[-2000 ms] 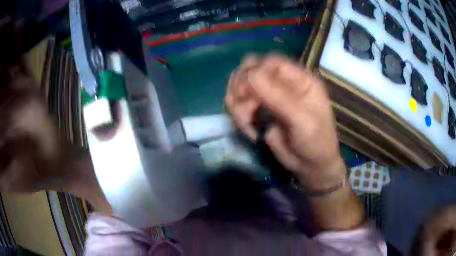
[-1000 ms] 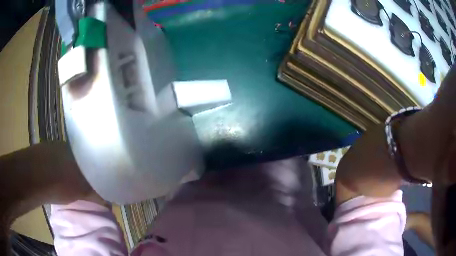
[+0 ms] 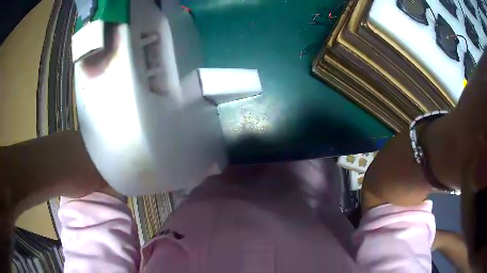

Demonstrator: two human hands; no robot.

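The large white rounded machine (image 3: 115,117) stands at the left, with green tape (image 3: 111,11) and a small white block (image 3: 88,40) at its far end. My left forearm runs behind it to the left edge; my left hand is out of the picture. My right hand (image 3: 465,133) is dark and cut off by the right edge beyond a bracelet; its fingers and anything in them are hidden. Black speakers (image 3: 447,38) with thin leads lie in the white foam tray (image 3: 389,17) at the upper right.
Cardboard layers (image 3: 368,69) are stacked under the foam tray. A plain white box (image 3: 230,82) lies on the green mat (image 3: 267,32) beside the machine. Small lead pieces lie near the cardboard. Boards (image 3: 20,69) stand at the left. A bare limb shows at the lower right; whose is unclear.
Since two seconds ago, my right hand has left the mat for the right edge and my left hand has gone out of view. The camera view has shifted too.
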